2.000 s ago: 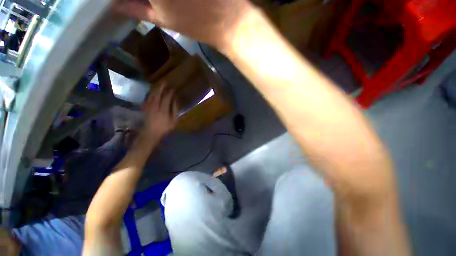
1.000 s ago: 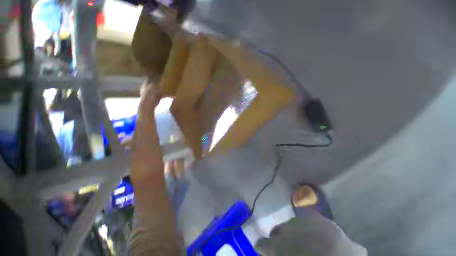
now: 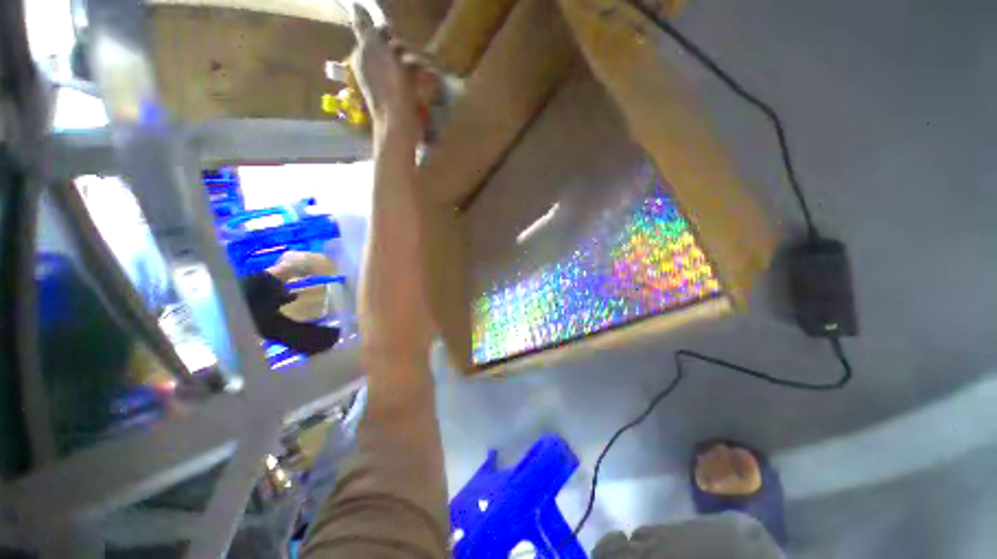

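The open brown carton stands on the floor with shiny rainbow film inside. My left forearm reaches up past its left side. My left hand is at the carton's upper left flaps, small and blurred. Small yellow pieces show just left of the hand and a pale grey and red thing just right of it. I cannot tell whether the hand holds either. My right hand is not in view.
A black power adapter lies on the floor right of the carton, its cable running to a blue stool. Grey frame bars stand at left. A foot and my knee are below, and another blue stool is behind the bars.
The view has swung down and closer to the carton, which looks larger. My left hand now shows at the upper flaps. My right arm, seen two seconds ago, is out of view.
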